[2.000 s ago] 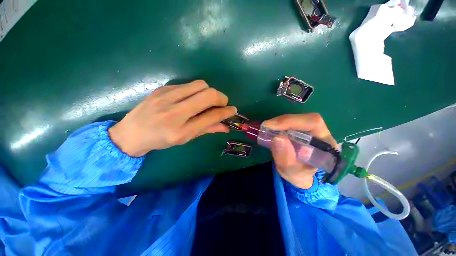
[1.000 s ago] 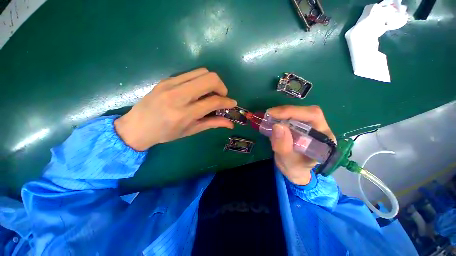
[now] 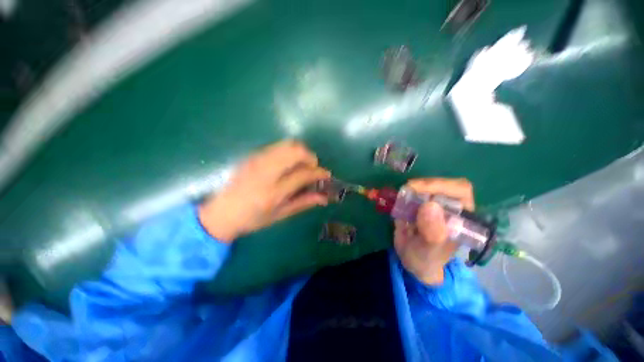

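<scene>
The picture is blurred. My left hand [image 3: 265, 187], bare, holds a small housing [image 3: 332, 189] by its left end between thumb and fingers, at the green table surface. My right hand [image 3: 431, 223] grips the glue dispensing syringe [image 3: 455, 225] like a pen. The syringe's red hub and thin dispensing tip [image 3: 362, 189] point left, at the right end of the held housing; whether they touch cannot be told. A green cap [image 3: 498, 230] is at the syringe's rear, with a clear air hose [image 3: 547, 272] curling from it.
Other housings lie on the green table [image 3: 212, 92]: one below the held one [image 3: 337, 233], one to its upper right [image 3: 395, 156], and two farther off [image 3: 400, 68] [image 3: 466, 13]. A crumpled white wipe [image 3: 487, 95] and a black bar [image 3: 567, 27] lie at upper right.
The view has shifted and tilted, bringing another far housing and a pale strip into view. The syringe tip has drawn back slightly to the right from the held housing.
</scene>
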